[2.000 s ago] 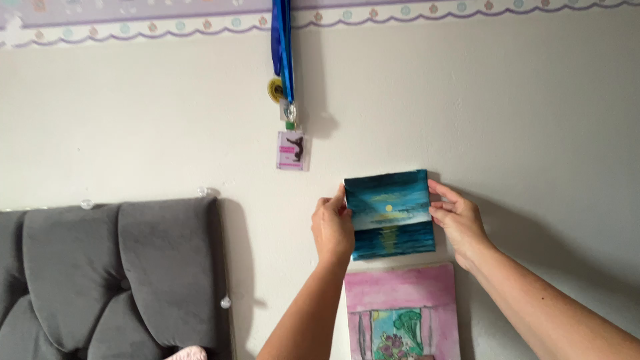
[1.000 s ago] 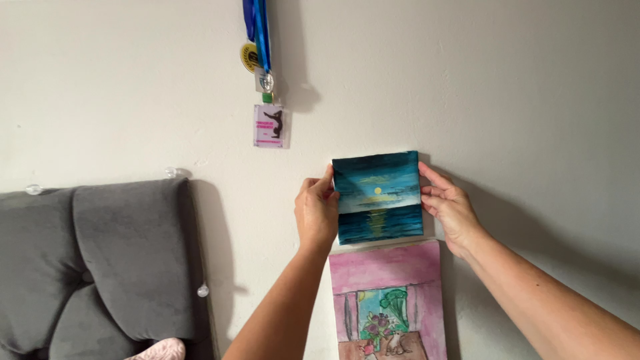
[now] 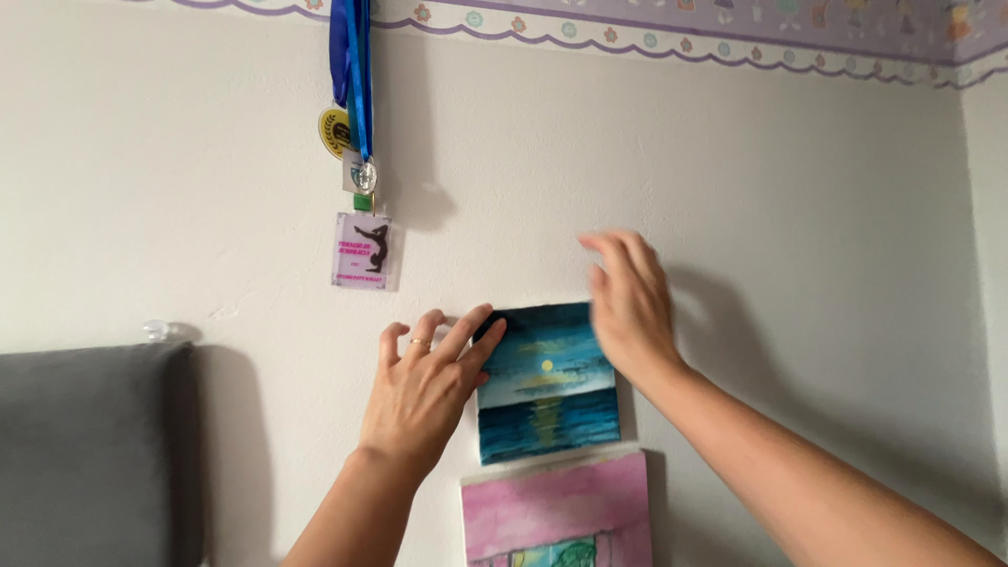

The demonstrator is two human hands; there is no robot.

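A small canvas painting of a moonlit sea [image 3: 548, 394] rests against the wall, tilted slightly. My left hand [image 3: 433, 378] is at its upper left corner, fingertips touching the edge and front, the other fingers spread towards the wall. Raised at the upper right corner is my right hand [image 3: 634, 303], slightly blurred, its fingers apart and pointing up past the top edge; whether its palm touches the canvas I cannot tell. Just below, a pink canvas painting [image 3: 551, 504] is on the wall, its lower part cut off by the view.
Medals on blue ribbons [image 3: 360, 87] and a clear tag with a gymnast figure [image 3: 362, 250] hang up and left of the hands. A grey upholstered headboard [image 3: 87, 457] stands at lower left, near a clear wall hook [image 3: 156, 329]. A patterned border [image 3: 669, 31] runs along the top.
My right hand has let go of the sea painting's right side and moved up to its top corner. My left hand has shifted from the left edge to the upper left corner, its fingers now spread.
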